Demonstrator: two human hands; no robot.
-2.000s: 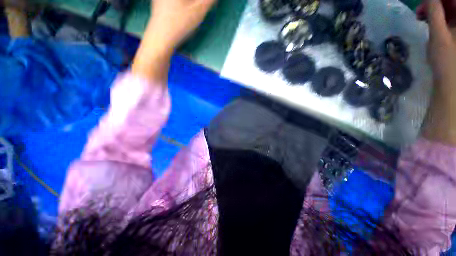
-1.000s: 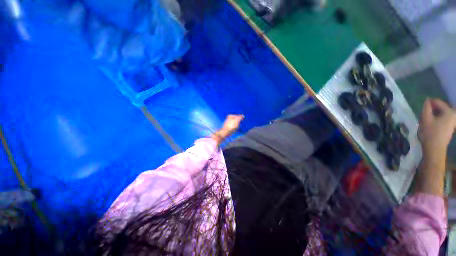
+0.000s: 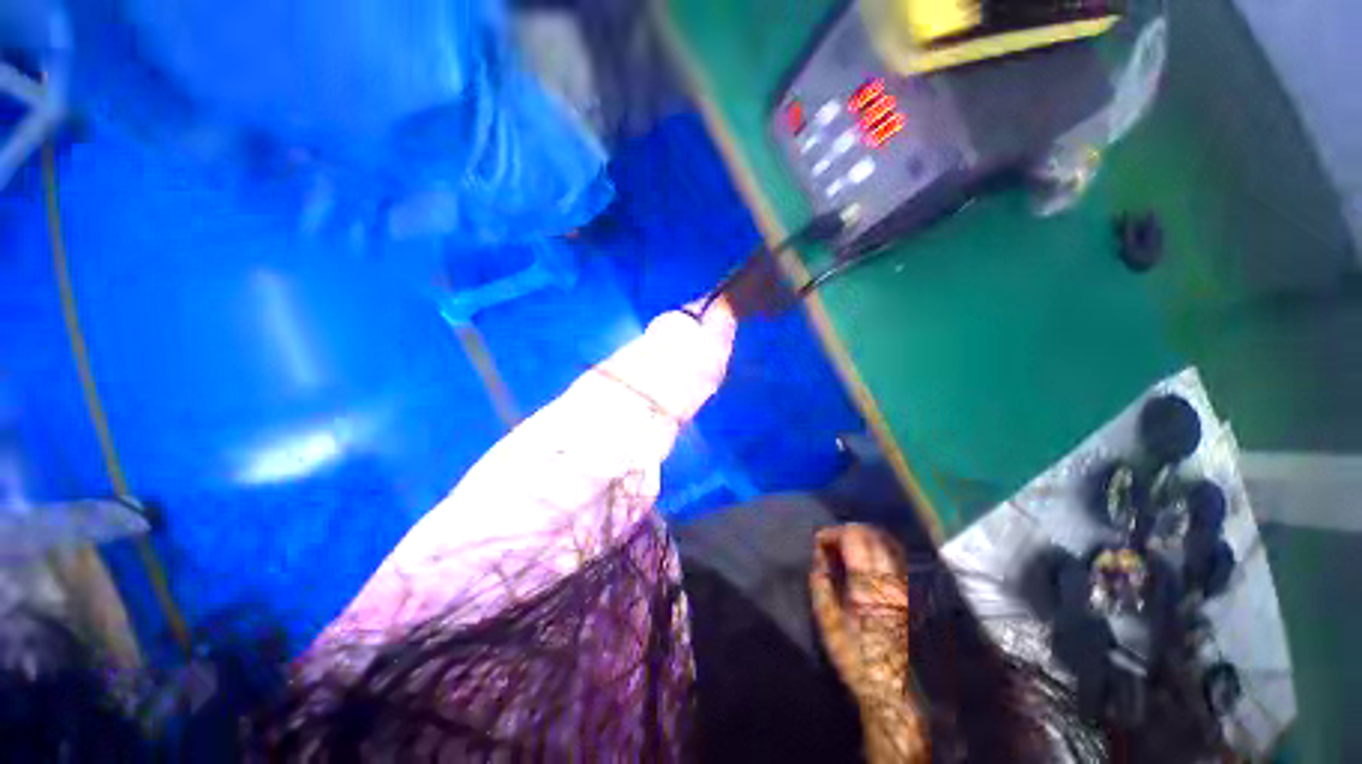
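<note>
Several round black units lie loose on the silvery-white mat (image 3: 1262,634) at the lower right, some with metallic centres. My left hand (image 3: 720,320) is blurred and mostly hidden at the end of its pink sleeve, by the bench edge near a dark cord. Whether it holds anything is unclear. My right hand (image 3: 866,590) is over my lap, left of the mat and apart from it. It is blurred, its fingers look bent, and I cannot tell if anything is in it.
A dark soldering station (image 3: 881,135) with red digits and a yellow top stands on the green bench (image 3: 971,358). A clear bag (image 3: 1068,172) and one dark round piece (image 3: 1138,239) lie beyond it. A person in blue (image 3: 508,135) is at the upper left.
The view has turned left, bringing the soldering station in. My right hand has moved from the mat's far side to over my lap. My left arm reaches forward towards the bench edge.
</note>
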